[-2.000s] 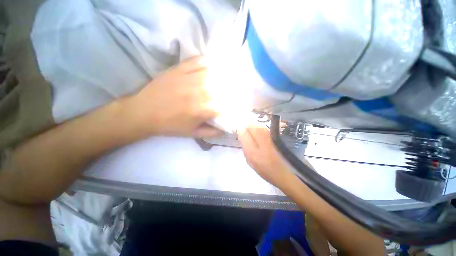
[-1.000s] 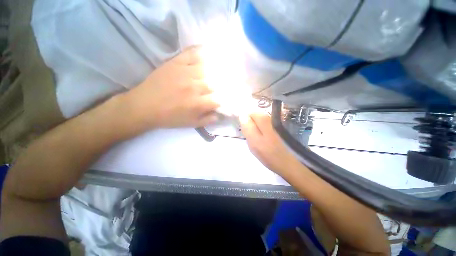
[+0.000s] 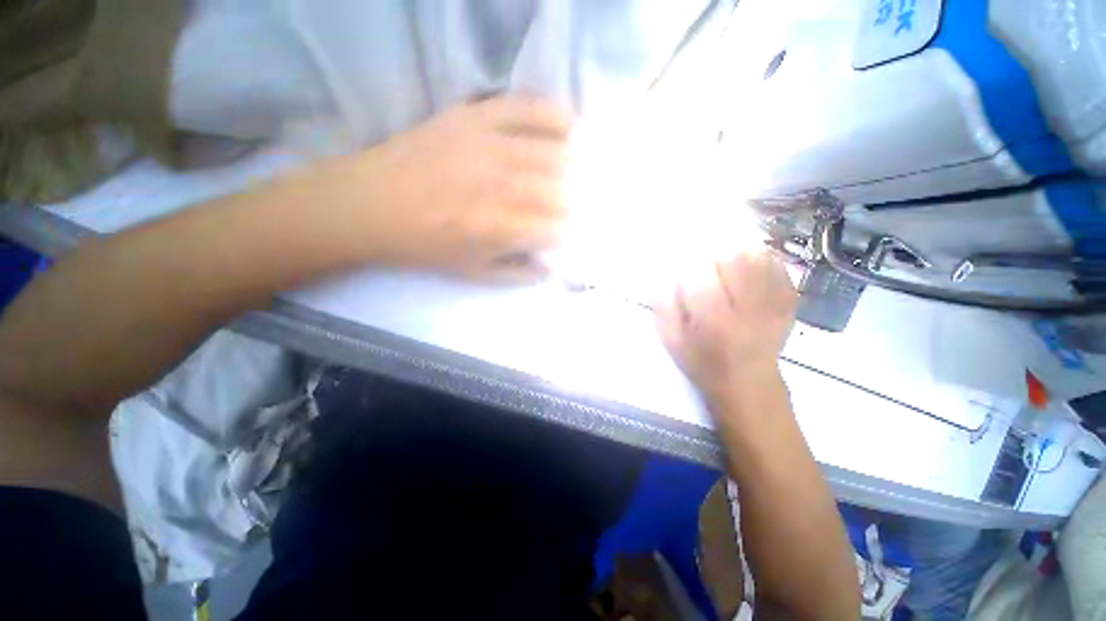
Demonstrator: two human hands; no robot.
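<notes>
White fabric [image 3: 364,61] lies in folds on the machine table, with khaki fabric [image 3: 91,85] attached at the far left. My left hand [image 3: 485,188] lies flat on the white fabric, fingers towards the lamp glare. My right hand [image 3: 734,309] is near the needle area [image 3: 794,224], fingers bent and close together. Its fingertips run into the glare, so I cannot tell if they pinch cloth. The sewing machine head [image 3: 898,109], white with a blue stripe, stands at the upper right. The glare hides the cloth edge between my hands.
The white table has a grey ribbed front edge [image 3: 485,386]. Below it at left is a heap of white pieces [image 3: 218,449]. Blue material [image 3: 655,516] shows below the edge near my right forearm. A small orange-red triangle [image 3: 1037,389] is at the table's right end.
The view has shifted and tilted, showing more of the machine head and needle area. My right hand has turned more upright, its fingers more bent. My left hand still rests on the white fabric.
</notes>
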